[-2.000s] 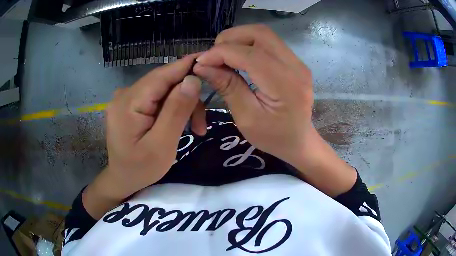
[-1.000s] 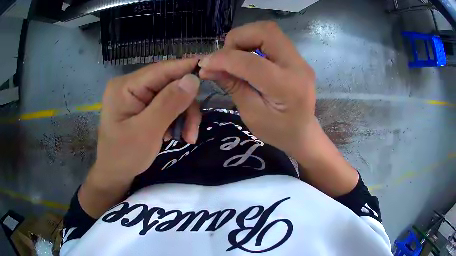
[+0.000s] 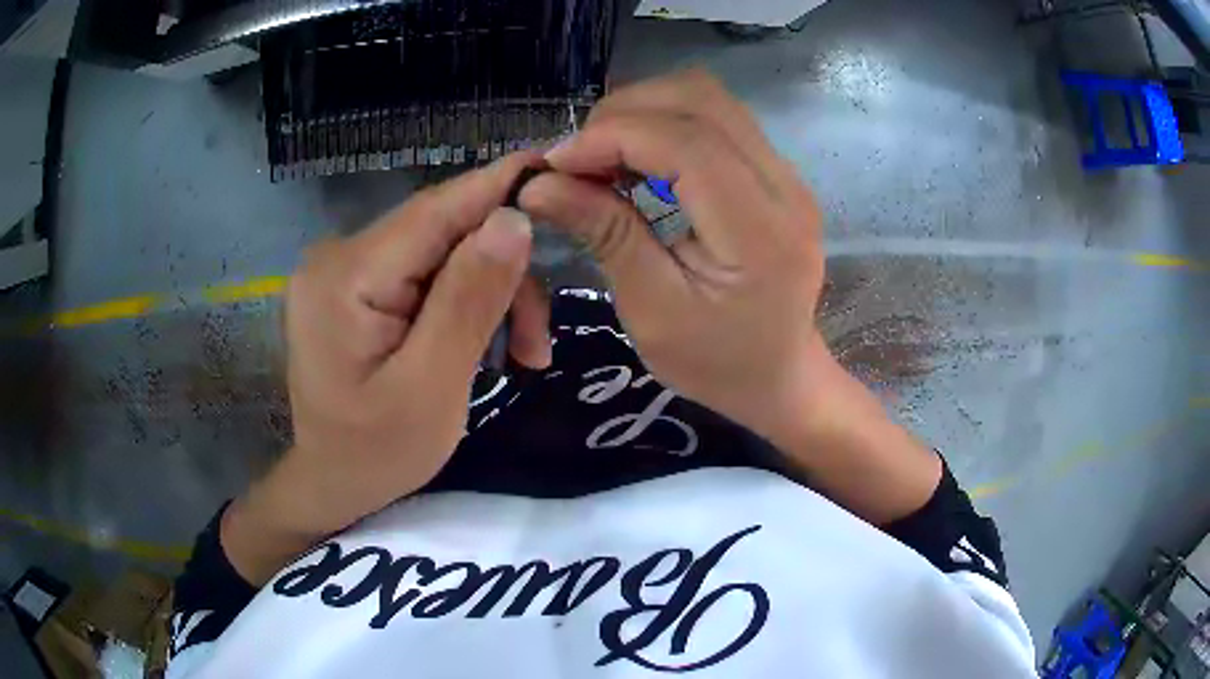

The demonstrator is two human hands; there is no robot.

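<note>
A small piece of dark carrier tape (image 3: 522, 183) is pinched between the fingertips of both hands, in front of my chest. My left hand (image 3: 405, 325) holds it between thumb and forefinger, and a dark strip also shows below, by its curled fingers. My right hand (image 3: 703, 252) holds it from the other side with thumb and forefinger. The fingertips of the two hands nearly touch. The fingers hide most of the tape, and I cannot tell whether two ends are joined there.
A dark feeder bank (image 3: 425, 113) with a row of narrow slots stands beyond my hands. A blue plastic stool (image 3: 1125, 122) is on the grey floor at the far right, another blue one (image 3: 1091, 639) at lower right. An open cardboard box (image 3: 82, 623) is at lower left.
My right fingers have shifted slightly at the tape, with the forefinger raised above the thumb. My left hand went a little left, then back right. Both hands keep their pinch.
</note>
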